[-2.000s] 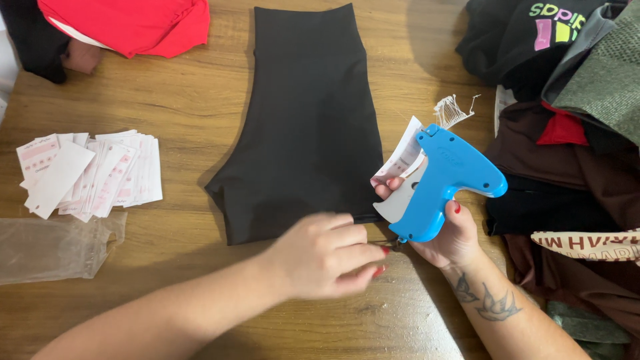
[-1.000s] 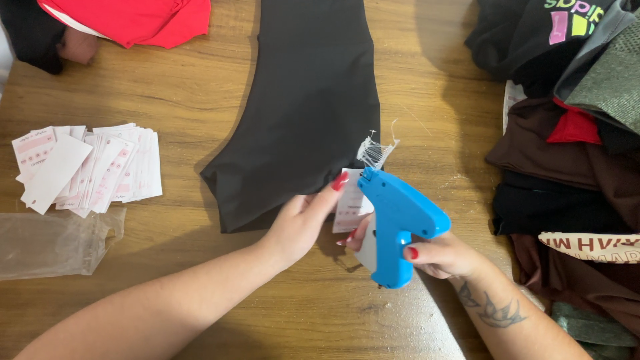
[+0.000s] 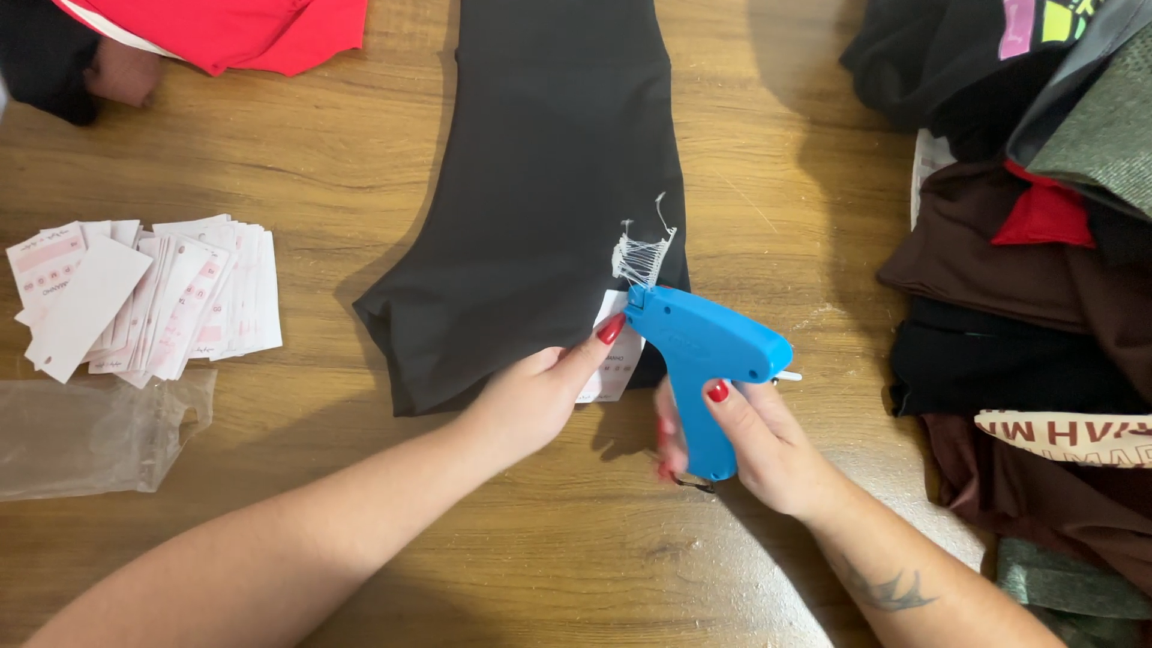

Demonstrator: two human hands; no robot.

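A black folded garment (image 3: 549, 180) lies on the wooden table. My left hand (image 3: 540, 396) pinches a printed paper tag (image 3: 614, 369) against the garment's lower right part, thumb on top; its other fingers are hidden. In my right hand (image 3: 765, 432) is a blue tagging gun (image 3: 711, 342), its handle gripped and its nose touching or very near the upper end of the tag. White plastic tag fasteners (image 3: 641, 258) stick up from the gun's nose, over the black fabric. The gun's needle cannot be seen.
A pile of paper tags (image 3: 144, 306) lies at the left, above a clear plastic bag (image 3: 90, 441). Red fabric (image 3: 261, 31) and dark fabric (image 3: 40, 63) are at the upper left. Brown garments (image 3: 981, 243), with black, green and printed ones, are heaped along the right edge.
The gun has turned from pointing toward me to pointing away, and now sits over the garment's edge. My left hand has moved from under the gun to the tag, which the right hand's fingers held earlier.
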